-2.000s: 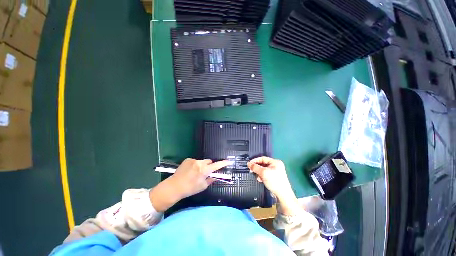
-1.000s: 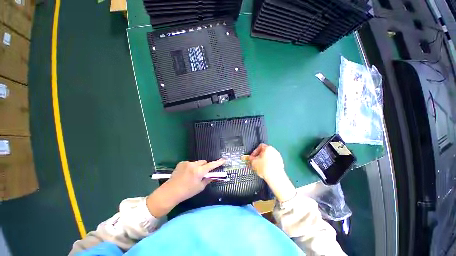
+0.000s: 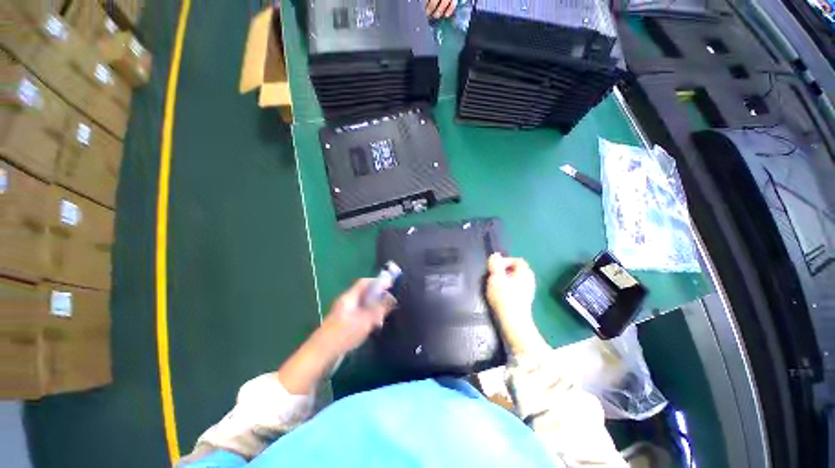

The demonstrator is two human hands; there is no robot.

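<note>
A black ribbed cover (image 3: pixel 439 306) lies in front of me at the bench's near edge, with a small pale label (image 3: pixel 443 282) near its middle. My left hand (image 3: pixel 362 306) is at the cover's left side, blurred, closed around a small whitish item that looks like the label strips (image 3: pixel 390 271). My right hand (image 3: pixel 511 281) is at the cover's right edge with its fingers curled; whether it grips the edge is unclear. A second black cover (image 3: pixel 403 174) with a pale label lies flat just beyond.
Stacked black covers (image 3: pixel 371 78) stand at the far side, with another stack (image 3: pixel 522 91) to their right. A knife (image 3: pixel 580 178), a flat clear bag (image 3: pixel 645 210) and a small black box (image 3: pixel 606 297) lie at right. A person's hand (image 3: pixel 440 7) shows at the far end.
My left hand has moved from the cover's middle to its left side. My right hand has moved from the label to the right edge. The view has shifted, showing more of the far stacks.
</note>
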